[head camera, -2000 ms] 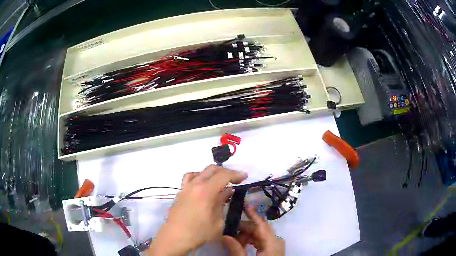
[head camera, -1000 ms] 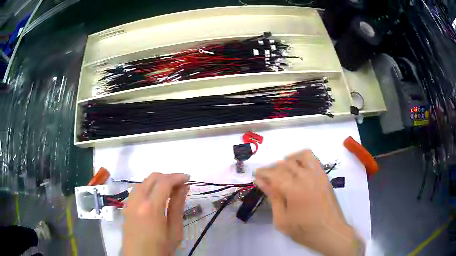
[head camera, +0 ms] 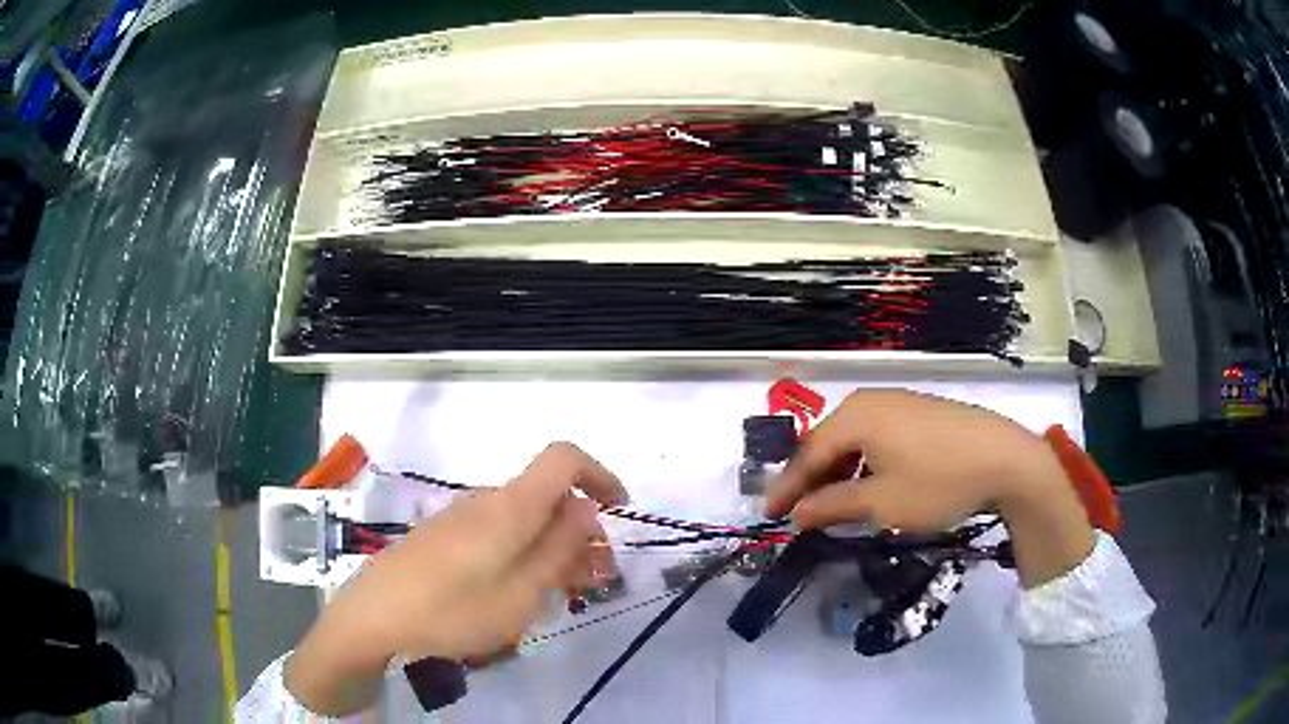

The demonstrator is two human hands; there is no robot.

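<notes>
The wire harness [head camera: 707, 532], thin black and red wires, lies across the white board [head camera: 537, 424]. My left hand [head camera: 488, 573] is at its left part, fingertips at a wire; the grip is partly hidden. My right hand [head camera: 905, 460] has thumb and fingers pinched on the wires near the branch point. The black tape roll [head camera: 773, 587] hangs or lies just below that point. A black branch runs down towards me. White connectors [head camera: 919, 608] sit in a cluster at the right. A black connector housing [head camera: 436, 683] is below my left hand; another [head camera: 770, 437] is by the red clip [head camera: 796, 402].
A white holding fixture [head camera: 301, 535] stands at the left with wires in it. Orange clamps [head camera: 337, 463] grip both board edges. The cream tray [head camera: 679, 366] with wire bundles lies behind the board. Plastic-covered harnesses [head camera: 156, 297] are at left, spare tape rolls [head camera: 1096, 156] at right.
Both hands were together at the tape, then moved apart. My left hand is now along the left wires, my right at the branch point. The view has shifted, moving the board rightward in the picture.
</notes>
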